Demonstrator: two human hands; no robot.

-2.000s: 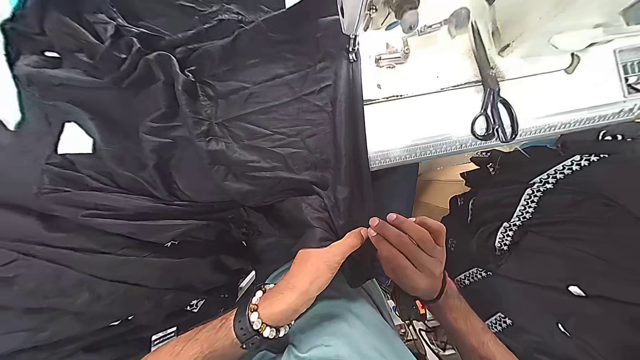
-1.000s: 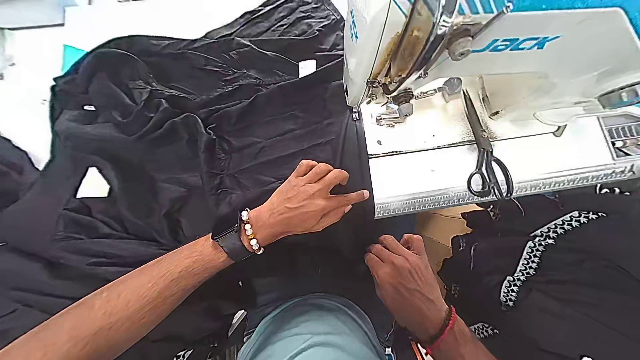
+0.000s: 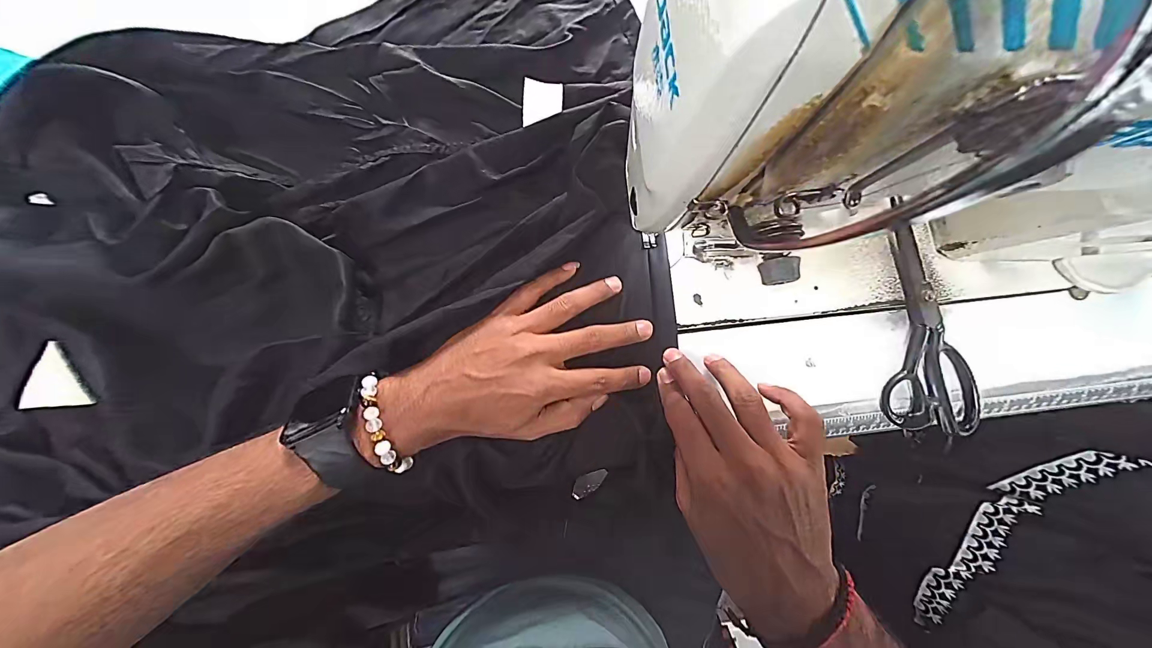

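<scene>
Black fabric (image 3: 270, 243) lies in loose folds over the left side of the table, its straight right edge running under the presser foot (image 3: 651, 240) of a white Jack sewing machine (image 3: 684, 117). My left hand (image 3: 526, 364), wearing a dark watch and a bead bracelet, rests flat on the fabric with fingers spread, below the foot. Close by on the right, my right hand (image 3: 751, 477) has its fingertips at the fabric's edge, partly over the white machine bed. Its thumb is apart from the other fingers, and no grip on the cloth shows.
Black-handled scissors (image 3: 927, 360) lie on the machine bed, right of my right hand. A measuring scale (image 3: 1071, 396) runs along the bed's front edge. Black fabric with white embroidery (image 3: 981, 531) lies at the lower right. The machine head overhangs the upper right.
Two seconds ago both hands met at the fabric's lower edge. My left hand has since moved up onto the fabric and spread out; my right hand has come up beside the edge. The view has moved closer.
</scene>
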